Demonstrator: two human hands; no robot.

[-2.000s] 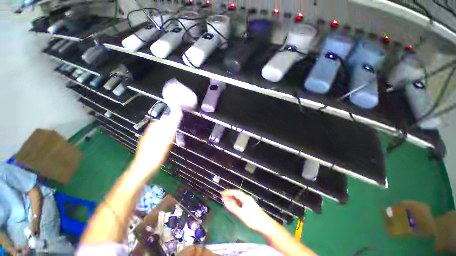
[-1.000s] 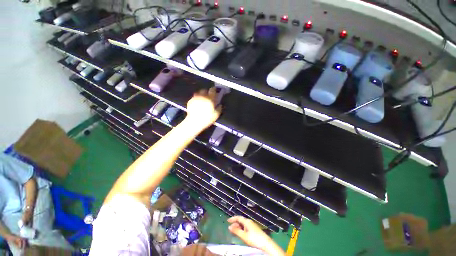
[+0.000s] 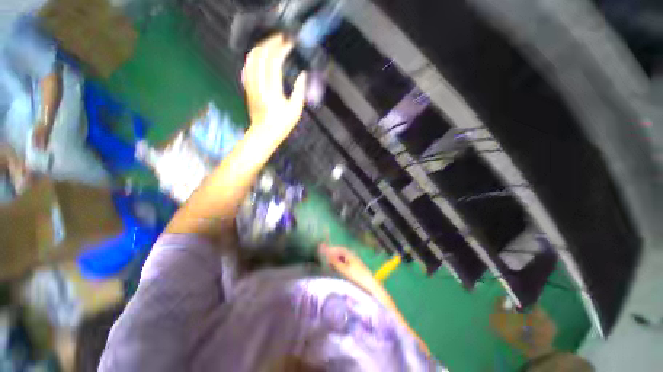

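The frame is blurred. My left hand [image 3: 272,83] is stretched out at the upper centre, beside the shelf ends. Its thumb and fingers are spread around a dark patch; I cannot tell whether it grips anything. A blurred blue fan [image 3: 318,27] lies just beyond the fingers. A pale purple fan [image 3: 403,116] lies on a shelf to the right of the hand. My right hand [image 3: 340,258] is low at the centre, small and blurred, its fingers apart and nothing visible in it.
Black rack shelves [image 3: 534,94] with pale edges run diagonally across the right. Cartons with mixed purple and white fans [image 3: 272,211] stand on the floor below my left arm. A blue stool [image 3: 109,254], an open brown carton [image 3: 87,218] and a seated person [image 3: 80,138] are at the left.
The view has swung and tilted, so the upper charging row is mostly out of sight. My left hand has left the purple fan on the upper shelf and now shows near the rack's lower tiers.
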